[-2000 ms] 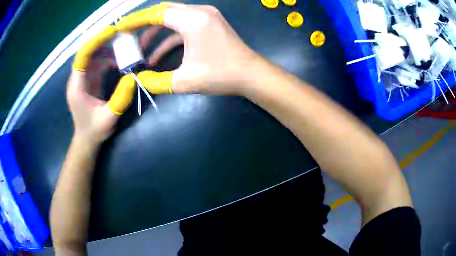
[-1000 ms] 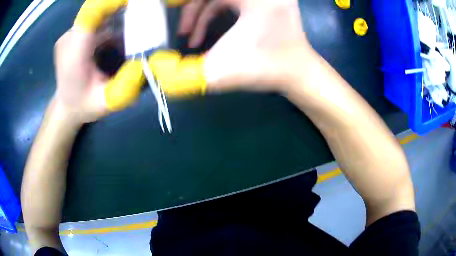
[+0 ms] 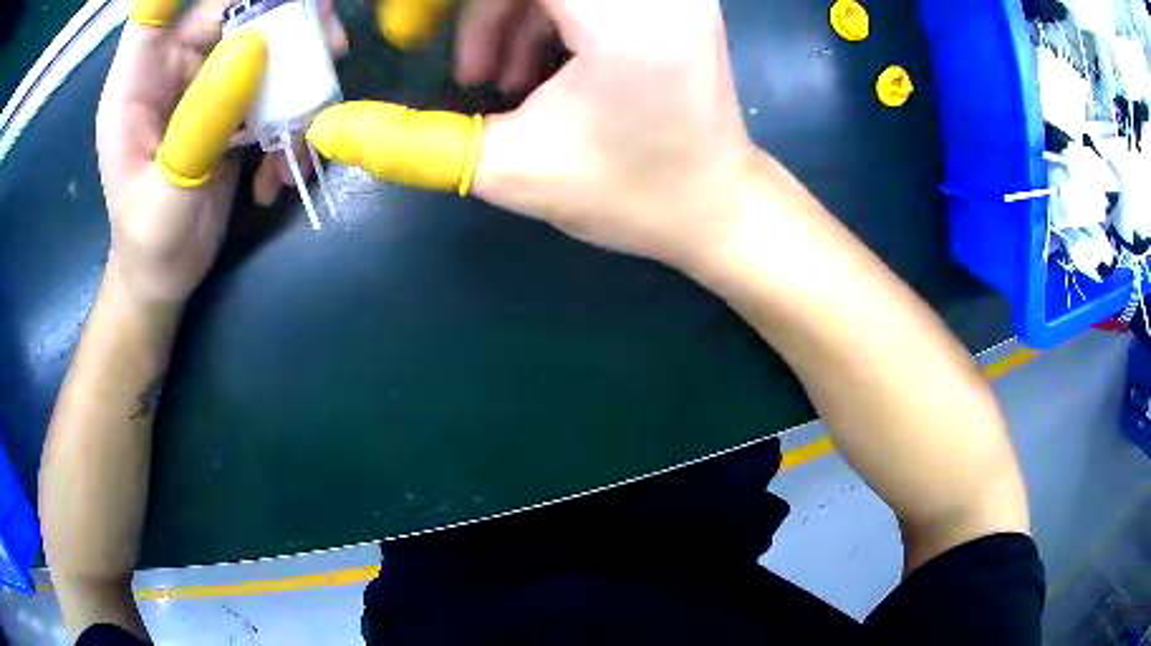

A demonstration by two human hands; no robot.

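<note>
A white driver unit is near the top left of the view, with lead wires pointing down from its lower end and dark marks at its top end. My left hand holds it, the thumb in a yellow finger cot pressed on its face. My right hand is beside it, thumb and forefinger apart. The right thumb's cot tip is at the unit's lower right corner; whether it touches cannot be told. The top fingertips are partly cut off or blurred.
Spare yellow finger cots lie on the dark table. A blue bin of white-and-black wired units stands at right. Another blue bin is cut off at the left edge. A pale belt rail curves at upper left.
The unit has shifted left and tilted, and more of its face shows. The right thumb and forefinger have opened away from it. The view swung right since two seconds ago.
</note>
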